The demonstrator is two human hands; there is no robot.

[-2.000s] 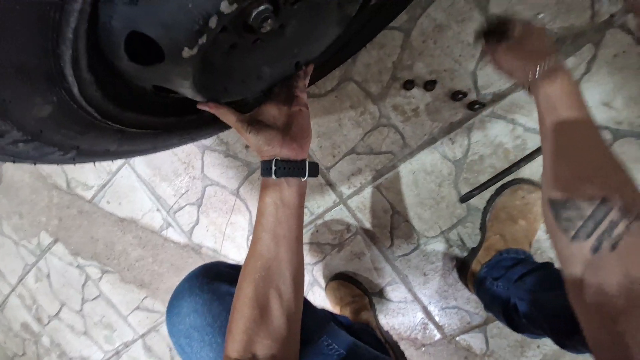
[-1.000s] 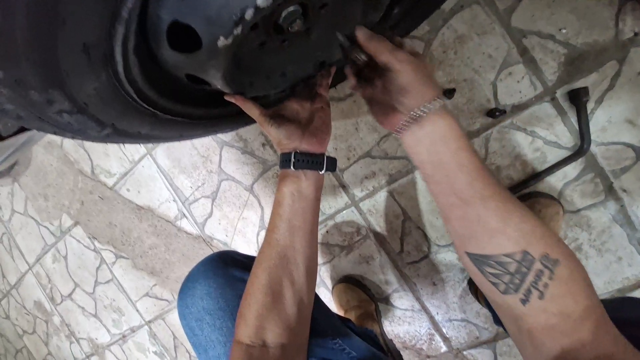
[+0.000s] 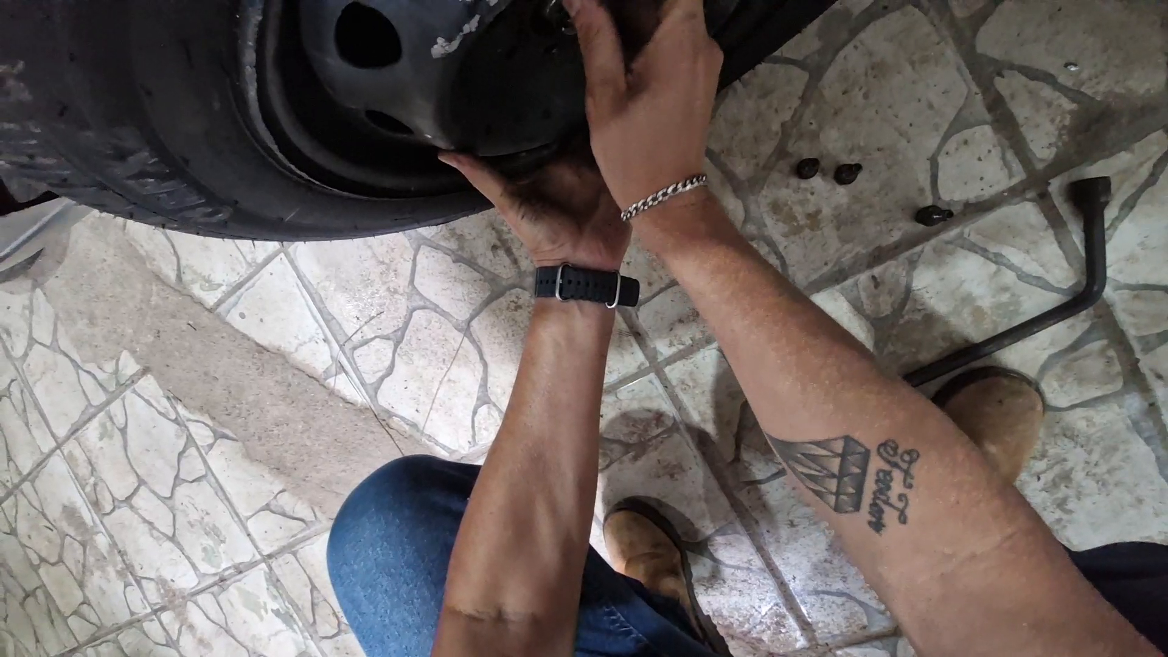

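A black steel wheel rim [image 3: 511, 82] with its tire [image 3: 137, 119] fills the top left of the head view. My left hand [image 3: 566, 205], palm up, supports the lower edge of the wheel, its thumb against the rim. Above it, my right hand [image 3: 652, 87] reaches to the middle of the rim; its fingertips are at the wheel's face near the hub, partly cut off by the frame. Whether a lug nut is between those fingers cannot be seen. Three dark lug nuts or bolts [image 3: 847, 173] lie on the floor right of my right hand.
An L-shaped lug wrench [image 3: 1022, 336] lies on the stone-patterned tile floor [image 3: 438, 347] at the right, partly behind my right forearm. My brown boots [image 3: 648, 552] and a jeans-covered knee [image 3: 392, 547] are below. A worn concrete strip [image 3: 210, 365] crosses the floor at left.
My right hand has moved from over the floor at the right to the face of the wheel. Several fasteners lay on the floor in the earliest frame; three show now. My left hand stays under the wheel.
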